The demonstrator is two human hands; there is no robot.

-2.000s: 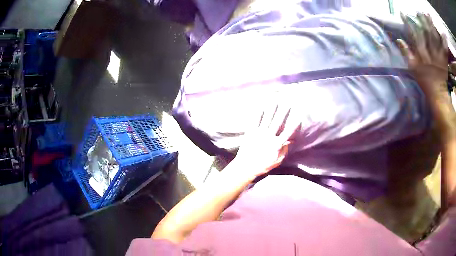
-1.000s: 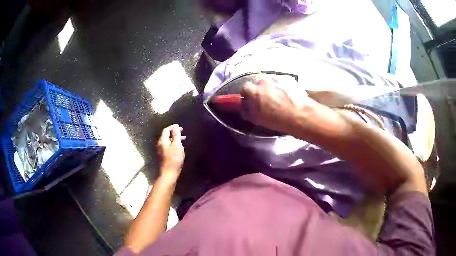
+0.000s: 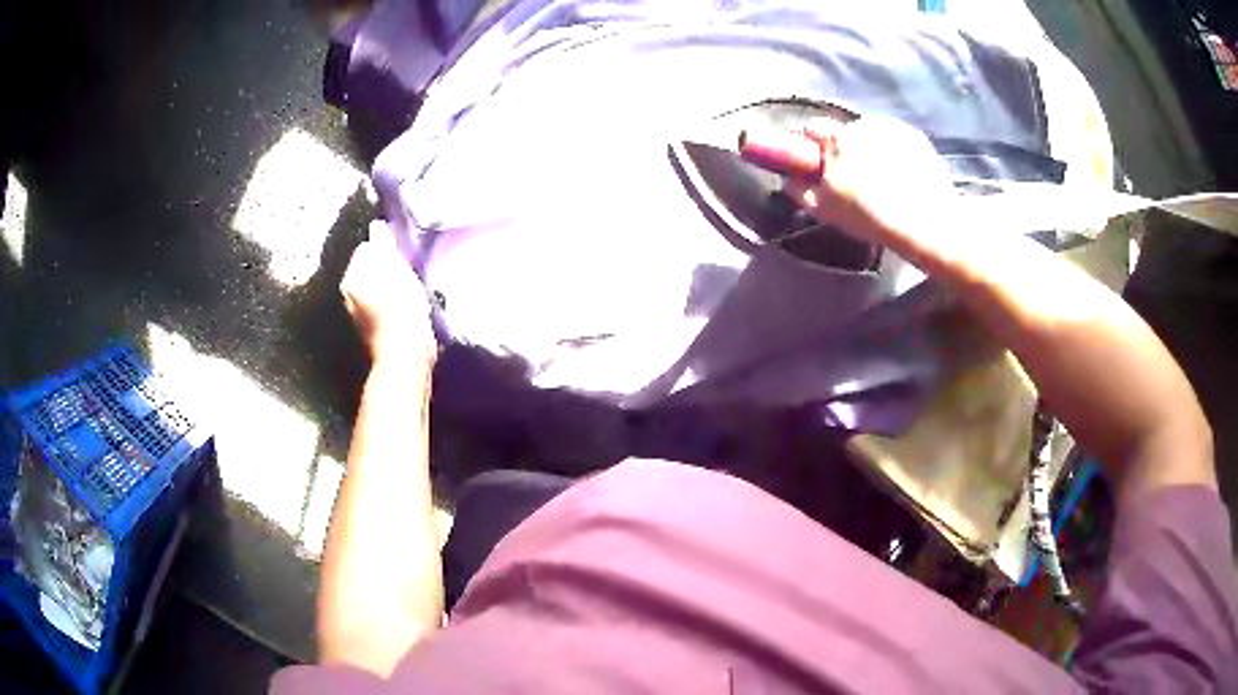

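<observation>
A purple garment (image 3: 570,204), nearly white in sun glare, lies over the pressing board (image 3: 950,455). My right hand (image 3: 849,170) is closed on the dark red handle of the steam iron (image 3: 720,190). The iron stands on the garment right of centre, its pointed tip to the left. My left hand (image 3: 387,292) is at the garment's left edge with curled fingers and appears to pinch the cloth there; the fingertips are hard to see in the glare.
A blue plastic crate (image 3: 109,455) with pale scraps stands on the floor at lower left. Darker purple cloth (image 3: 394,54) hangs beyond the board at upper left. A pale strap (image 3: 1181,204) runs from the iron to the right. A ribbed hose (image 3: 1043,502) hangs below the board.
My right hand, first flat on the cloth, took the iron, held it near the board's left end, and now has it further right. My left hand left the cloth and is back at its left edge.
</observation>
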